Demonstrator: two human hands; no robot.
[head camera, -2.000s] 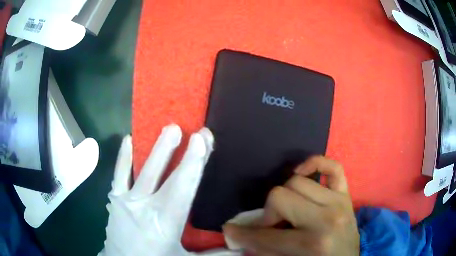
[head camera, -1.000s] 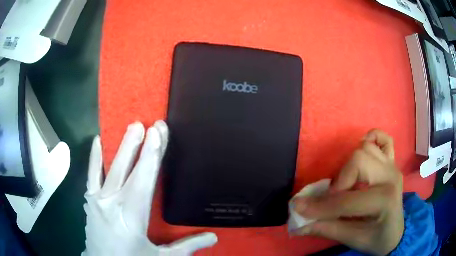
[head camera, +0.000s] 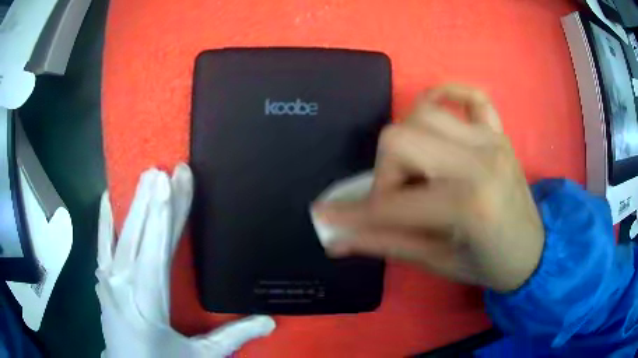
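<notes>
The e-reader (head camera: 259, 182) lies back up, its black back showing the grey "koobe" logo, on the red mat (head camera: 504, 42). My left hand (head camera: 150, 280), in a white glove, rests along its left edge, fingers apart from the thumb, which lies below the bottom edge; it holds nothing. My bare right hand (head camera: 448, 196), blurred, pinches a small white cleaning cloth (head camera: 339, 210) over the right middle of the back. Part of the e-reader's right edge is hidden behind that hand.
White retail boxes (head camera: 45, 266) with e-readers stand on the dark green bench (head camera: 78, 140) at the left. More boxes (head camera: 587, 105) with e-readers on top line the right side. A blue sleeve (head camera: 573, 259) covers my right wrist. A dark strip shows at the bottom right.
The e-reader has turned upright and sits further left in view. My right hand with the cloth moved off its bottom right, then up and back over it. My left hand stays beside the left edge.
</notes>
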